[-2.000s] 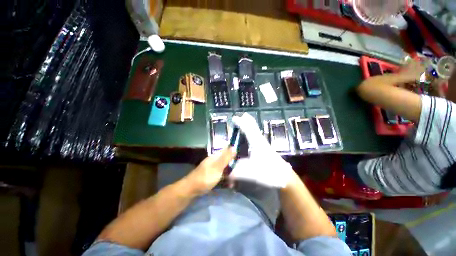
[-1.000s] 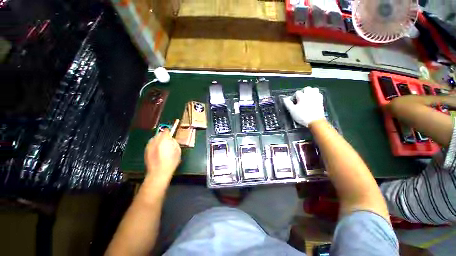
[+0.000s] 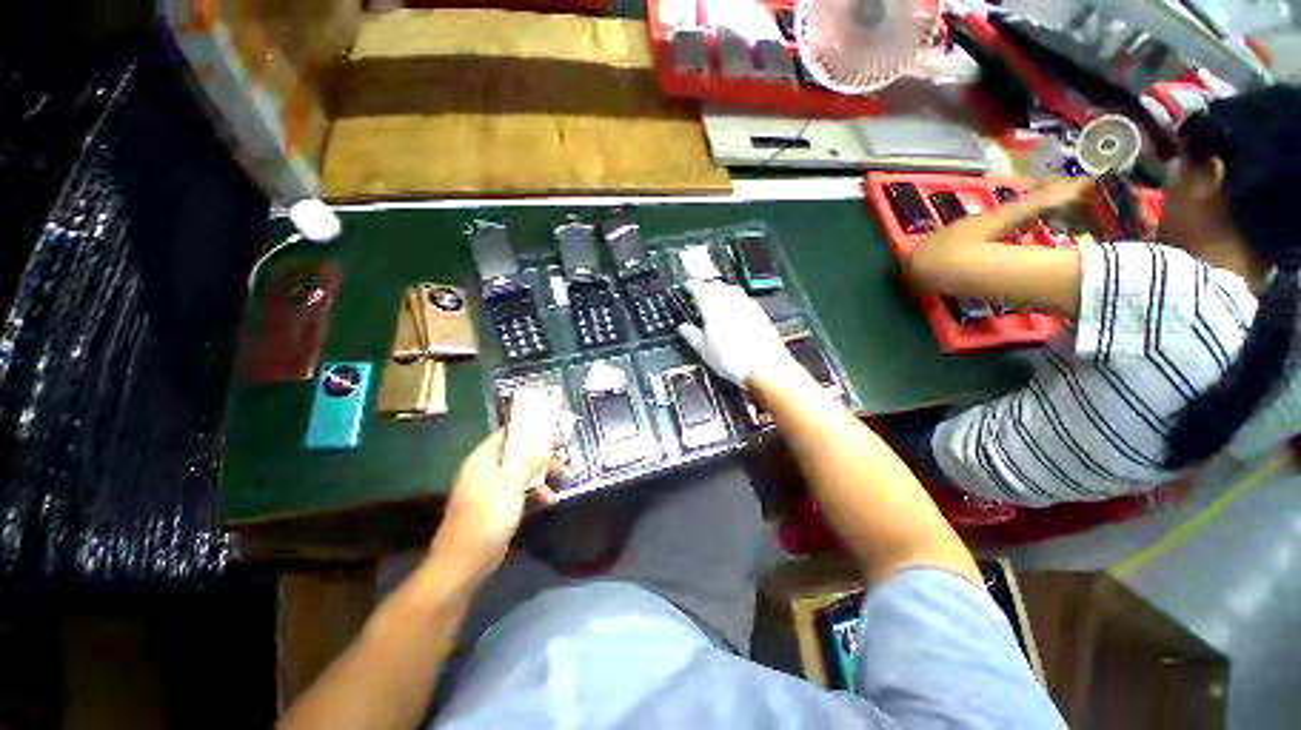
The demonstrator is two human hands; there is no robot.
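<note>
My left hand [image 3: 497, 478], bare, holds a small pale slip [image 3: 535, 428] over the near left corner of the clear tray [image 3: 568, 357]. My right hand [image 3: 735, 335], in a white glove, is over the tray's far row; its fingers hide what is under them, so a grip cannot be told. Three open flip phones [image 3: 592, 311] with keypads lie in the far row to its left. A closed dark phone [image 3: 756, 260] lies at the far right. Phones with dark screens [image 3: 618, 424] lie in the near row, and a white scrap [image 3: 604, 378] lies on one.
A teal phone [image 3: 338, 405], several tan phones [image 3: 437, 320] and a brown phone [image 3: 291, 325] lie left of the tray. A white plug [image 3: 315, 220] with cable is behind. A neighbour [image 3: 1099, 342] works at a red tray [image 3: 985, 340]. A fan [image 3: 868, 36] stands behind. A carton [image 3: 810, 628] is below right.
My left hand has moved from the tan phones to the tray and now holds the pale slip. The teal phone shows uncovered. My right hand has moved left and nearer within the tray. The view has shifted right.
</note>
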